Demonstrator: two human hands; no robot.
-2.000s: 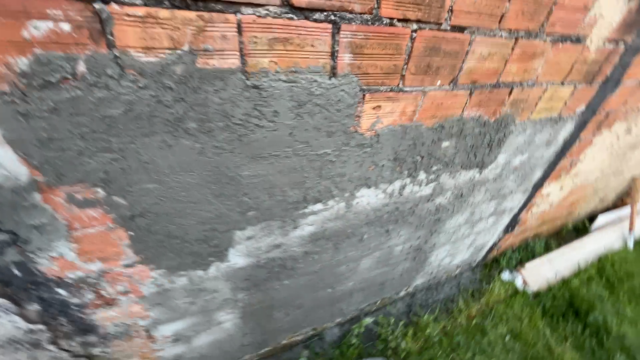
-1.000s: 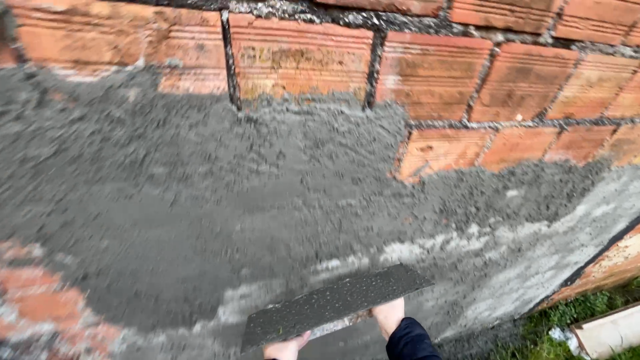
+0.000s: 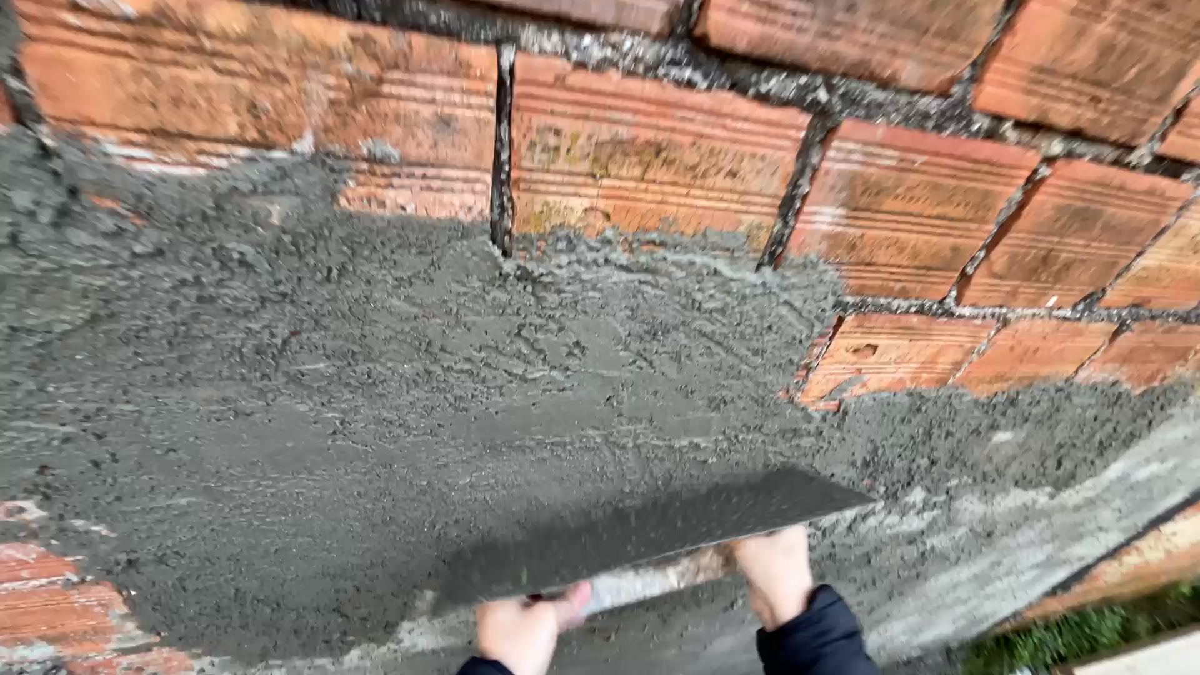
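Both hands hold a long, flat plastering float [image 3: 656, 534], its dark face wet with mortar and turned up toward the camera. My left hand [image 3: 520, 630] grips its left end from below. Near its right end, my right hand [image 3: 776, 567] is closed on the same tool, with a dark sleeve at the wrist. Behind and above the float spreads grey mortar [image 3: 394, 403] on a hollow clay brick wall [image 3: 656, 150]. Whether the float touches the mortar cannot be told.
Bare bricks [image 3: 900, 356] show above the mortar's ragged edge, and exposed brick [image 3: 47, 595] shows at lower left. Older, lighter render [image 3: 1012, 562] runs along the lower right. Grass [image 3: 1078, 637] and a pale object [image 3: 1158, 656] lie at the bottom right corner.
Two seconds ago neither hand nor float was in view; one second ago both hands held the float low in the frame. The view has moved closer to the wall.
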